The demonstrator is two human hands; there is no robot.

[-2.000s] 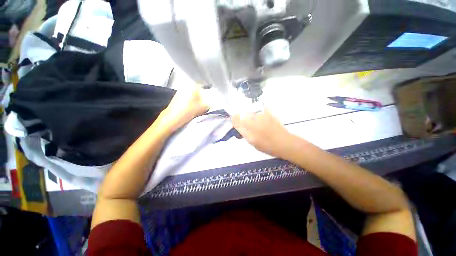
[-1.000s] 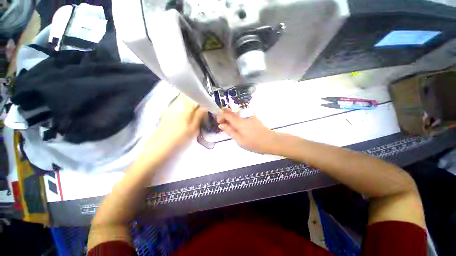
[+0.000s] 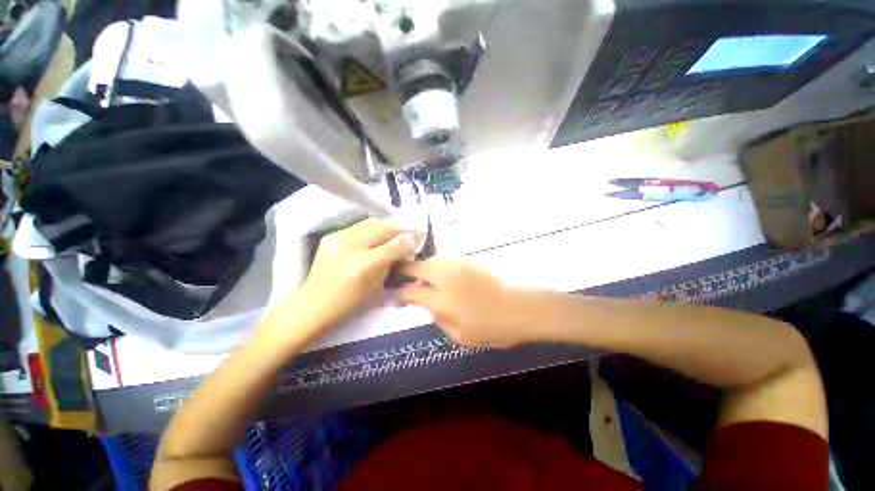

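My left hand (image 3: 360, 259) and my right hand (image 3: 470, 299) meet just in front of the needle area, fingertips close together. Between them they pinch a small dark garment end (image 3: 403, 273), mostly hidden by the fingers. The presser foot and needle (image 3: 422, 187) are just beyond, under the white sewing machine head (image 3: 288, 105). Pale cloth (image 3: 278, 249) runs from my left hand round to the left. A large black fabric heap (image 3: 144, 192) lies on it, left of the machine.
Red and blue snips or a pen (image 3: 664, 189) lie right of the needle. A brown cardboard box (image 3: 801, 182) stands far right, a control panel (image 3: 710, 67) behind. The ruler-marked edge (image 3: 422, 355) runs in front, a blue basket (image 3: 288, 455) below. A yellow frame (image 3: 65, 374) lies left.
Both hands have come back from under the machine head toward the table's front edge, with the small dark piece between them. The pale cloth has shifted. The whole view has moved a little.
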